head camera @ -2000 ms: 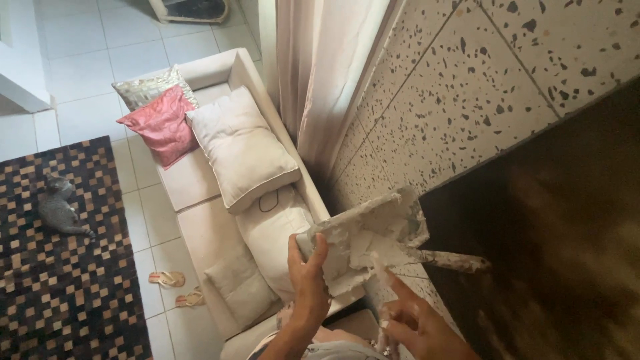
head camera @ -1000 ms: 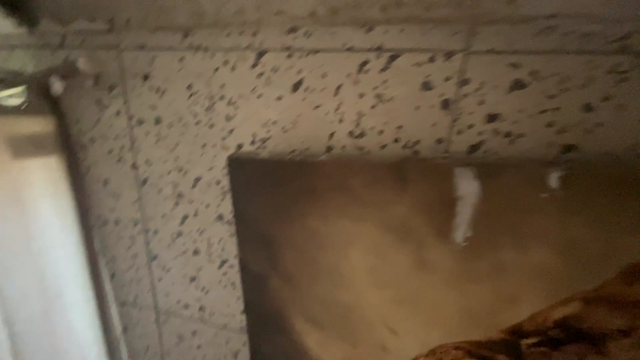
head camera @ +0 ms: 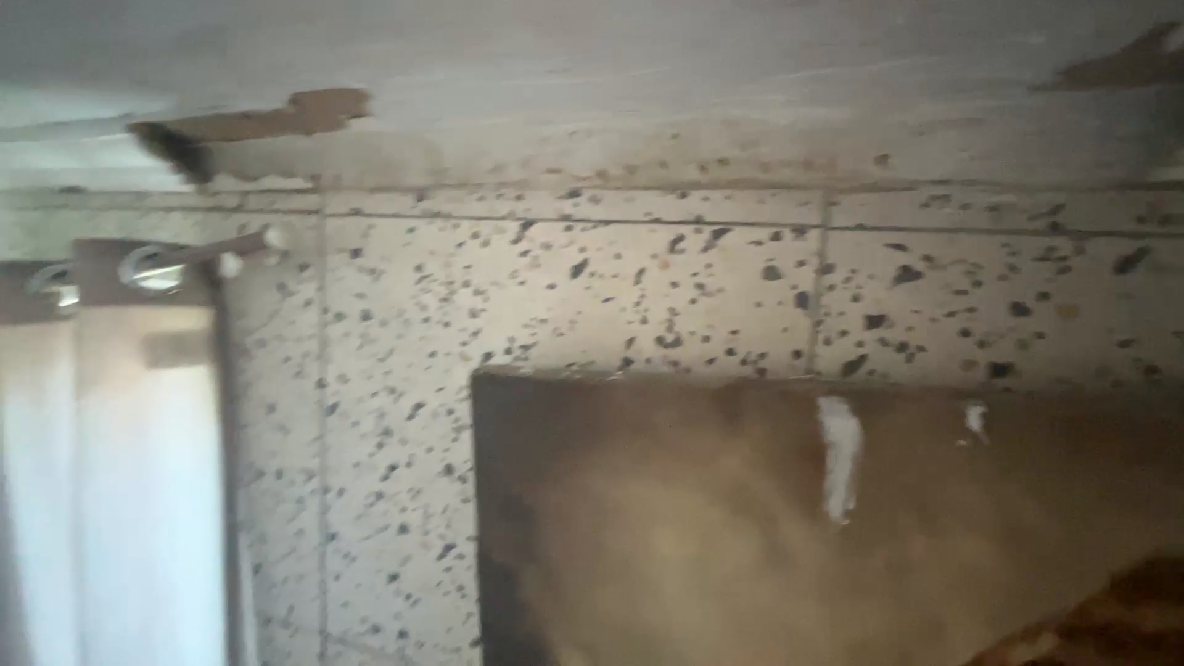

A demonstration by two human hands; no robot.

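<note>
Neither of my hands shows in the head view at this moment, and what they hold is out of sight. A speckled terrazzo-look tiled wall (head camera: 573, 296) fills the middle. On it hangs or rests a brown panel (head camera: 666, 518), its top left corner near the centre. A white smear (head camera: 840, 462) runs down the panel's upper part, with a smaller white spot (head camera: 976, 421) to its right. Above the tiles, the pale ceiling surface (head camera: 647, 83) has a brown bare patch (head camera: 277, 116) at the left and another brown patch (head camera: 1124, 65) at the far right.
At the left, a light curtain (head camera: 139, 444) hangs by metal rings (head camera: 153, 270) from a rod (head camera: 231, 248) that ends near the tiled wall. A reddish-brown textured thing (head camera: 1101, 620), not clear in kind, rises at the lower right corner.
The view has swung up from the sofa and floor to the upper wall and ceiling. Both hands, seen earlier with a plaster-covered board, have left the view.
</note>
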